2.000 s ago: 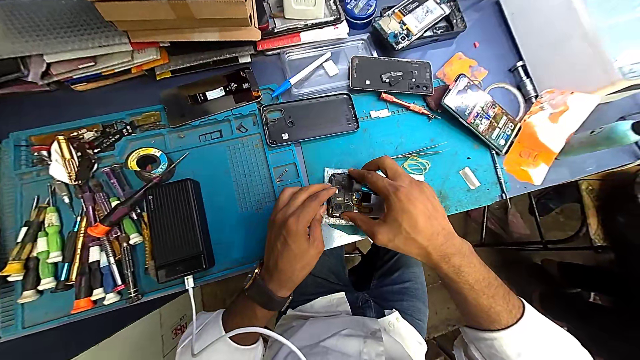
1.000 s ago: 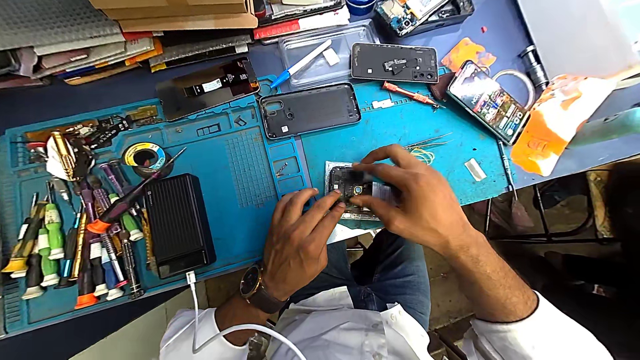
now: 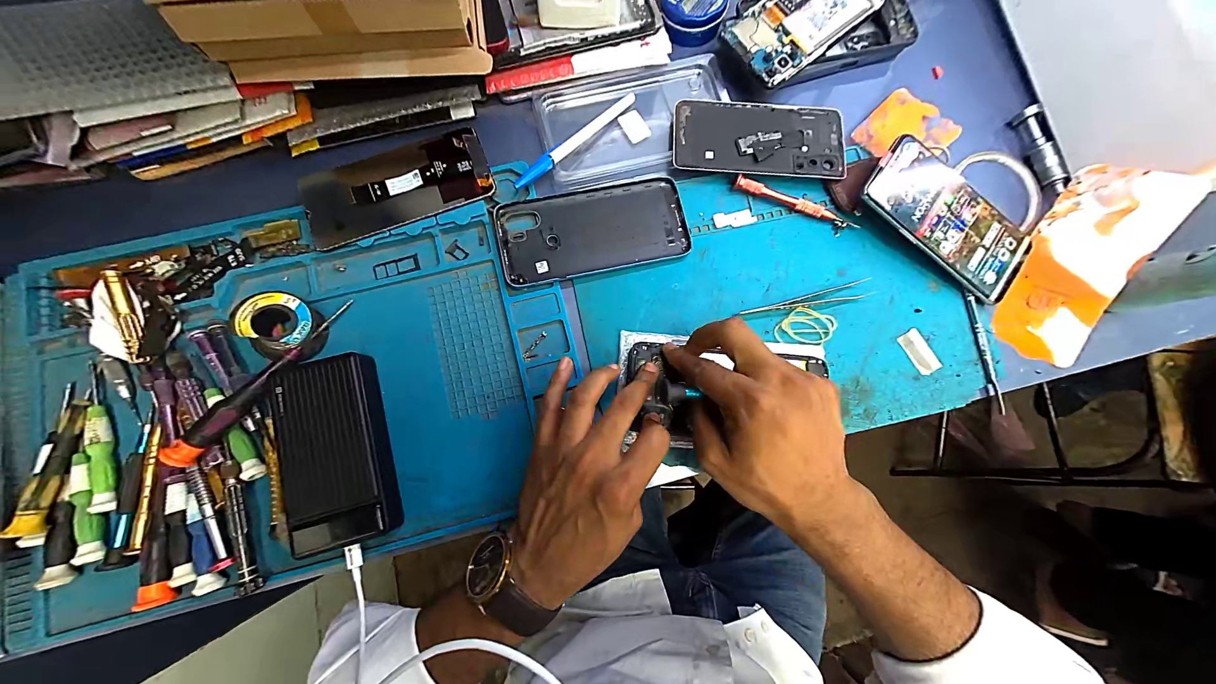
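An opened smartphone body [image 3: 812, 364] lies on a pale pad at the front edge of the teal mat, largely covered by both hands. My left hand [image 3: 594, 470], with a wristwatch behind it, presses index finger and thumb on a dark part at the phone's left end. My right hand [image 3: 765, 418] has its fingertips on the same part from the right; what they pinch is mostly hidden. Behind the hands are a yellow rubber band [image 3: 806, 325] and thin metal tweezers or wires [image 3: 807, 300]. A black phone back cover [image 3: 594, 233] lies farther back.
Screwdrivers [image 3: 100, 446], a solder reel [image 3: 275, 323] and a black power bank [image 3: 332, 451] with a white cable occupy the left. Another phone frame [image 3: 758, 140], an orange screwdriver [image 3: 793, 201], a lit phone [image 3: 945, 218] and a clear plastic tray [image 3: 627, 119] stand behind.
My fingers have shifted on the phone; more of its right end, with a yellow strip, shows beyond my right hand. The left hand's fingers are more spread than before.
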